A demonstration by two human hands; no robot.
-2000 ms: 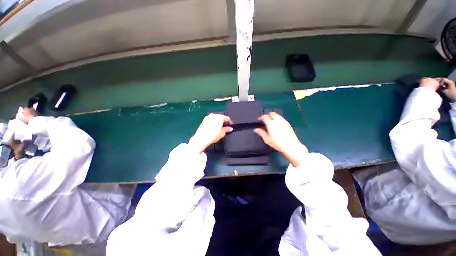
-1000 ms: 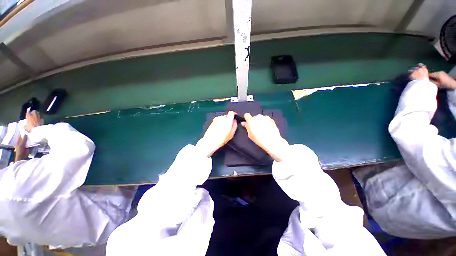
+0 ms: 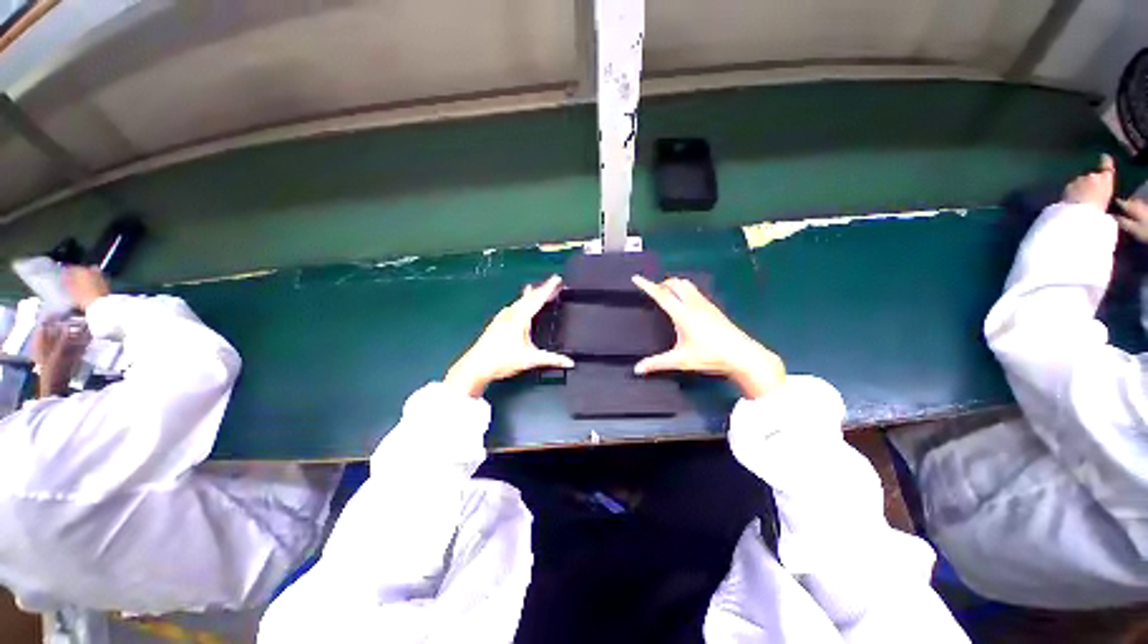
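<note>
A black card blank being folded lies on other flat black blanks at the bench edge, before the post. Its middle shows as a rectangle between two raised folds. My left hand is at its left side, thumb at the near corner and fingers at the far corner. My right hand holds the right side the same way. The side flaps are mostly hidden by my hands. A folded black tray lies on the green strip behind, right of the post.
A chipped white post stands behind the blanks. A worker at left handles a white piece near a dark tray. Another worker's hands are at far right. The worn green bench runs across, with a fan at the right rim.
My hands have moved apart from the middle to the two sides of the blank, which now lies squarer on the stack. The folded tray has shifted left along the strip, as have the left trays.
</note>
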